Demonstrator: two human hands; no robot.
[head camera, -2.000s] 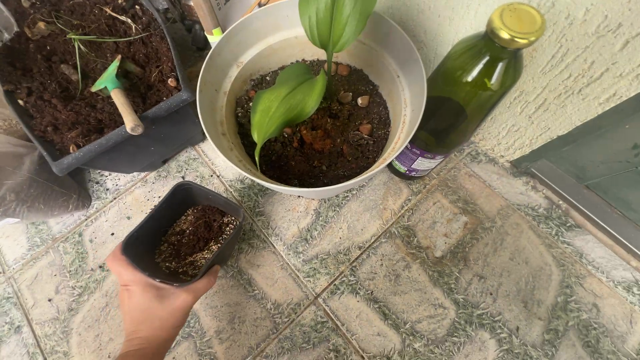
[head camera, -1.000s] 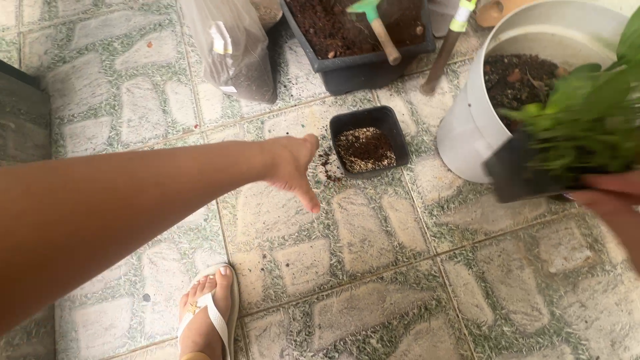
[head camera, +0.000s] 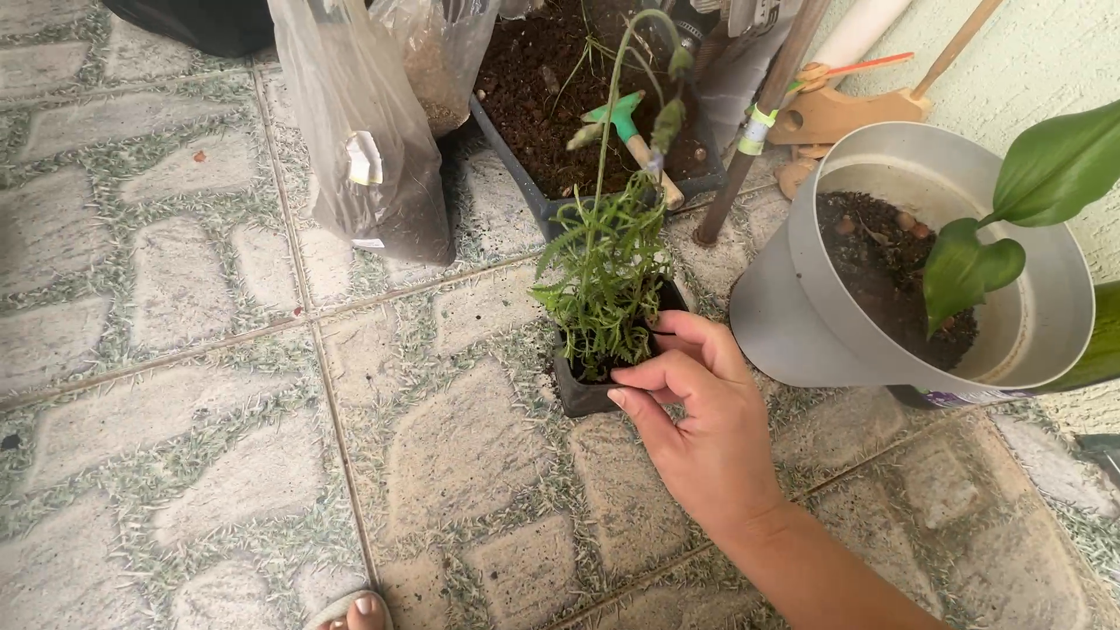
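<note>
A leafy green plant (head camera: 604, 280) with a tall, drooping stem stands at the black square plastic pot (head camera: 584, 398) on the tiled floor. My right hand (head camera: 700, 394) comes from the lower right, its thumb and fingers at the pot's right rim and the plant's base. The fingers are bent; whether they grip the rim or an inner pot is hidden by the leaves and the hand. My left hand is out of view.
A grey round planter (head camera: 787, 297) with a broad-leaved plant stands right, a green bottle (head camera: 1085, 350) behind it. Beyond are a soil-filled tray (head camera: 542, 210) holding a small green-headed tool (head camera: 643, 144), a clear plastic bag of soil (head camera: 376, 175) and a wooden pole (head camera: 757, 131). My foot (head camera: 354, 612) shows below.
The leafy plant, held by my right hand beside the grey planter one second ago, is now at the black square pot. My left hand, reaching near that pot then, has left the view.
</note>
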